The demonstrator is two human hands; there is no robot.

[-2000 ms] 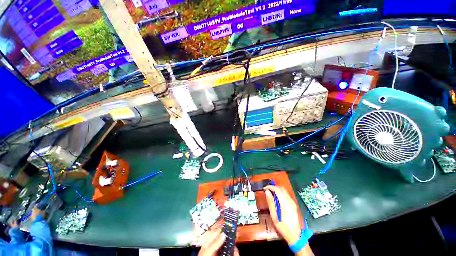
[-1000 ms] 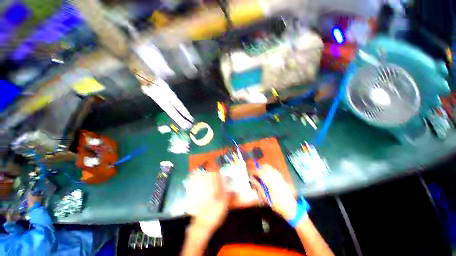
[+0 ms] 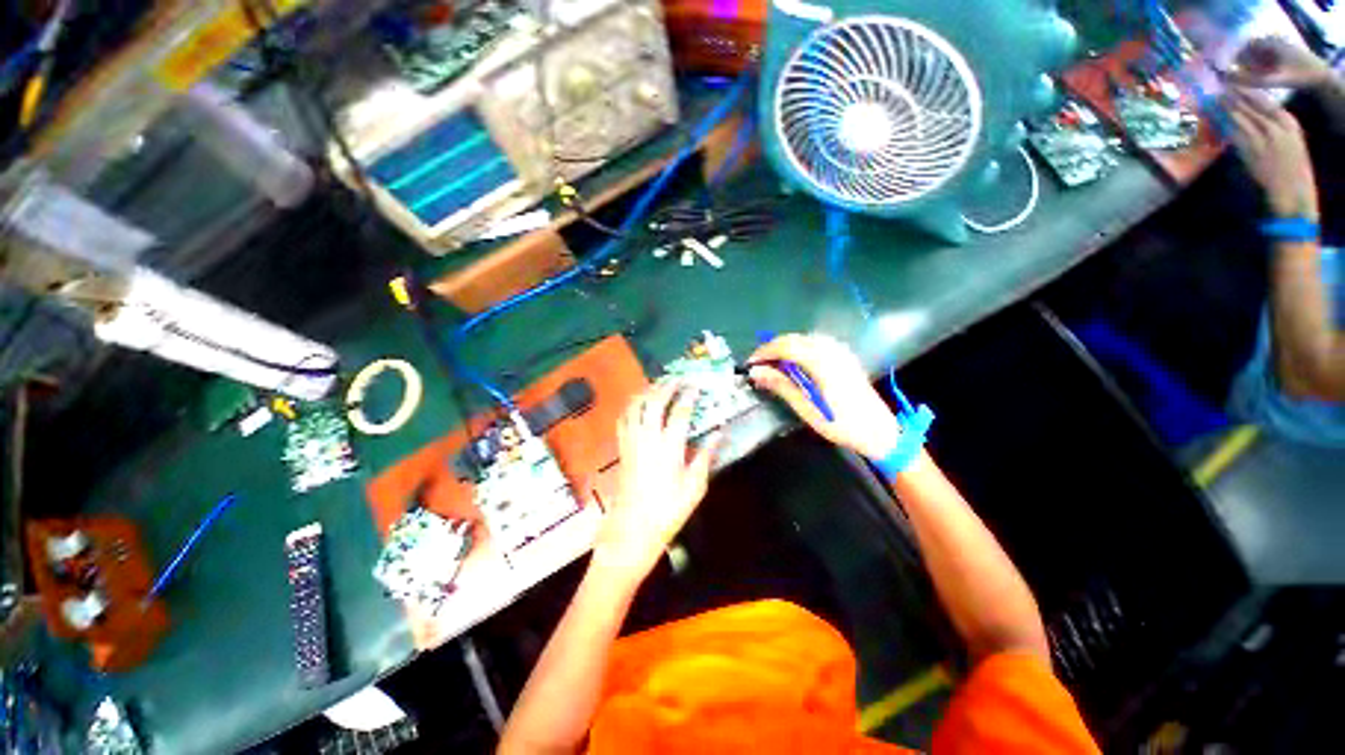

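Note:
A pale green circuit board (image 3: 708, 372) lies at the right end of the orange-brown panel (image 3: 602, 369). My left hand (image 3: 659, 475) is at its left and front side, fingertips over its edge; whether they grip it is unclear. My right hand (image 3: 838, 395) is at its right side, fingertips close to its edge, with a blue pen (image 3: 805, 387) held in the hand. A second board (image 3: 519, 490) sits on the panel by the dark connector block, with a blue cable running to it. A third board (image 3: 423, 558) lies at the panel's left end.
The remote control (image 3: 307, 605) lies on the mat at left. Behind are a cream ring (image 3: 384, 397), another board (image 3: 319, 447), the oscilloscope (image 3: 502, 126) and the teal fan (image 3: 878, 111). An orange-brown stand (image 3: 101, 590) is far left. Another person's hands (image 3: 1271, 133) work at upper right.
The view has swung right and down. The remote left my left hand and lies on the mat. Both hands have moved from the panel's middle to the board at its right.

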